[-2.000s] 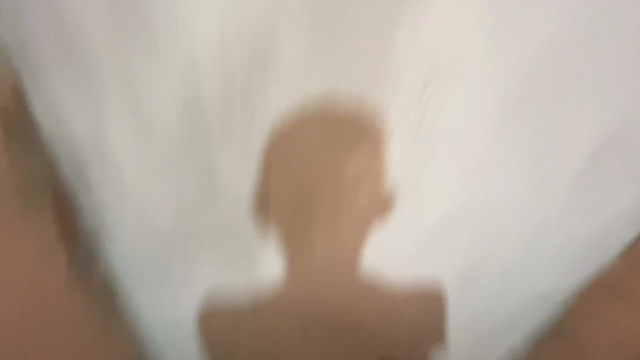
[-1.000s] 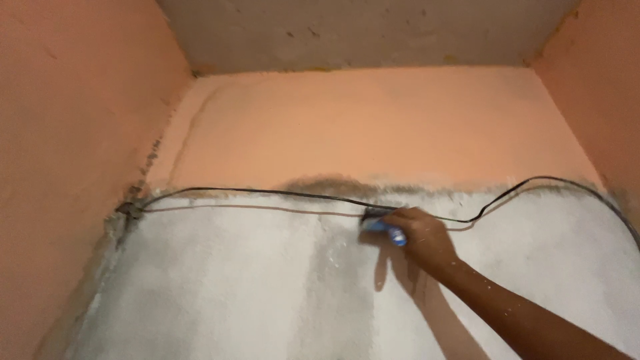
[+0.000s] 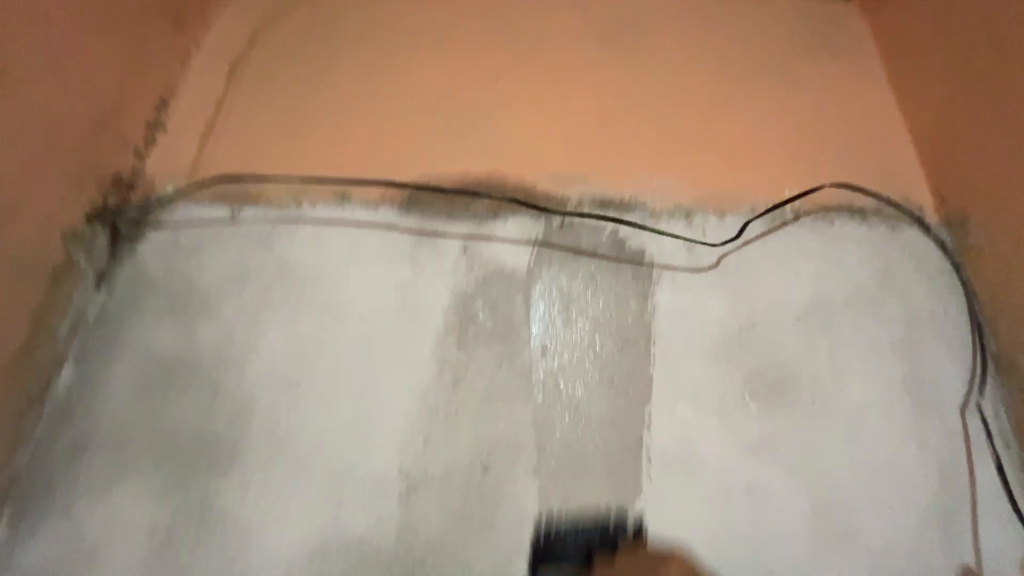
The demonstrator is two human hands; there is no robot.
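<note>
At the bottom edge of the view, part of my right hand (image 3: 652, 560) shows, closed on a paintbrush (image 3: 588, 540) with dark bristles; its handle is hidden. The bristles touch the white-coated wall (image 3: 320, 336). Straight above the brush runs a wet, shiny grey vertical stripe (image 3: 592, 360) that reaches almost to the black cable. A duller grey patch lies just left of the stripe. My left hand is out of view.
A black cable (image 3: 360, 184) hangs across the wall where white meets orange paint, and drops down the right side. Orange side walls (image 3: 952, 96) stand at both sides. Dark crumbled plaster (image 3: 112, 220) marks the left corner.
My right hand with the brush has moved down the wall from the cable. A wet grey stripe now shows there. The view has moved closer to the wall.
</note>
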